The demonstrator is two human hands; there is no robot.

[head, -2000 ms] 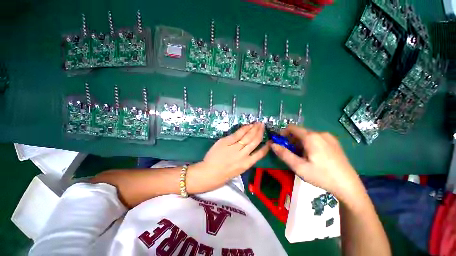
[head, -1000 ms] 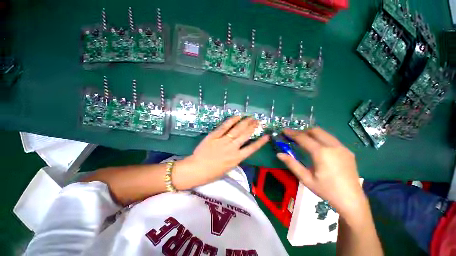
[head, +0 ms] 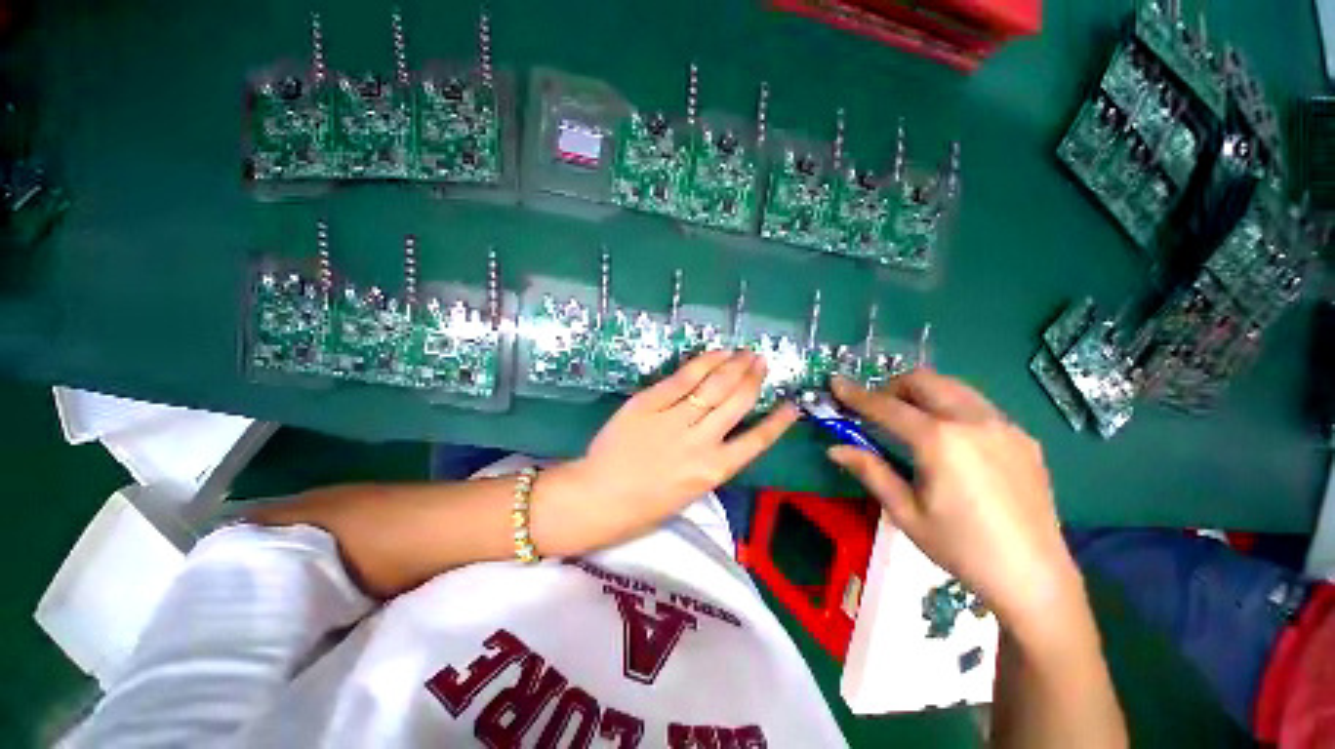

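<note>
PCB strips lie in clear trays in two rows on the green mat, with striped antennas standing from their far edges. My left hand [head: 685,436] lies over the near edge of the near-row PCB strip [head: 630,344], fingers together on the boards; whether it grips them I cannot tell. My right hand [head: 959,468] holds the blue flush cutters [head: 839,427], their dark tips at the near edge of the strip, close to my left index finger. Whether the jaws are open or closed is too small to tell.
The far-row PCB strips [head: 374,132] lie beyond, one tray pocket holding a small label-like piece [head: 578,142]. Stacked PCB panels [head: 1157,161] are at right. A red stack [head: 937,22] is at the far edge. A red stool [head: 805,563] and white surface with board bits [head: 915,644] are below.
The whole view has shifted, so the boards appear further right than at first. My right hand stays around the cutters, whose handles are now angled differently. My left hand stays on the near strip.
</note>
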